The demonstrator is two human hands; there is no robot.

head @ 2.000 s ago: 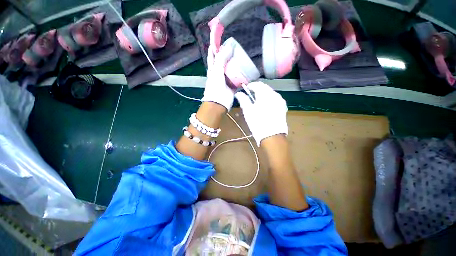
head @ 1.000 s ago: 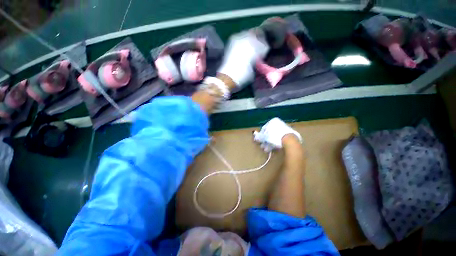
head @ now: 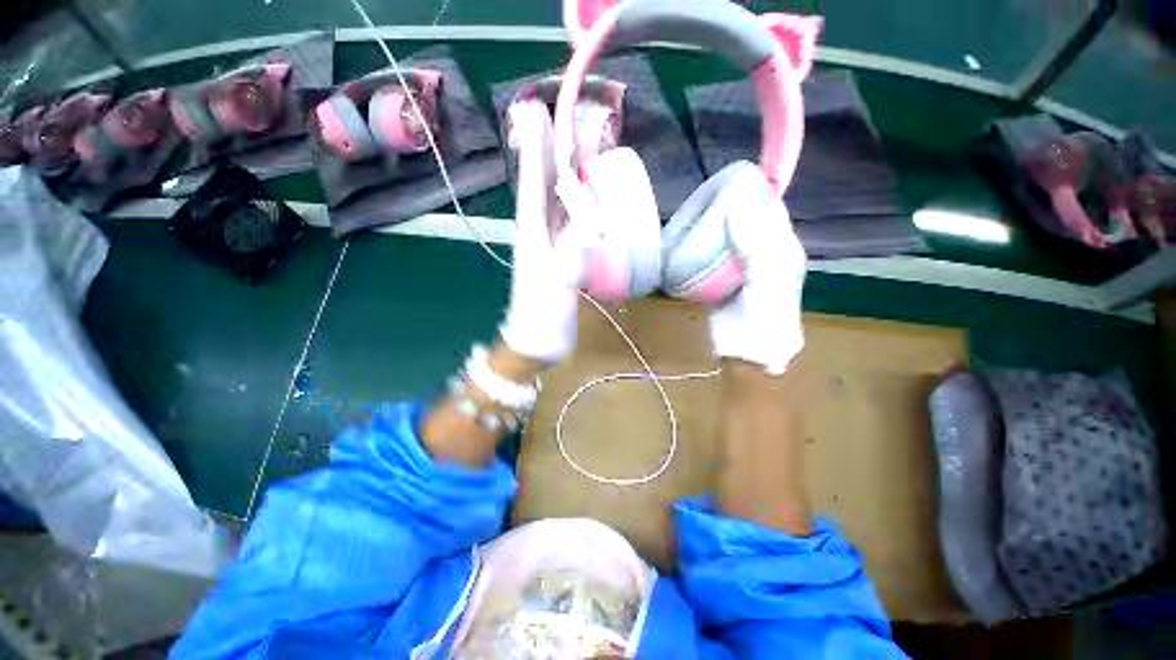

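A pink and grey cat-ear headset (head: 690, 29) is held up in front of me, band upward and cups down. My left hand (head: 548, 258), in a white glove, is at its left cup, slightly blurred; the fingers point up beside the cup. My right hand (head: 767, 277), also gloved, grips the right cup. A thin white test cable (head: 617, 480) lies looped on the cardboard mat (head: 871, 451) and runs toward my right wrist; its plug is hidden.
More headsets (head: 377, 119) rest on grey pouches (head: 845, 155) along the green belt behind. A black square fan-like thing (head: 239, 226) is at left, near a whitish plastic sheet (head: 97, 413). A folded grey pouch stack (head: 1077, 484) is at right.
My left hand has come back from the belt, and both hands are now at a raised headset. The pouch behind it, which bore a headset, is now bare where visible.
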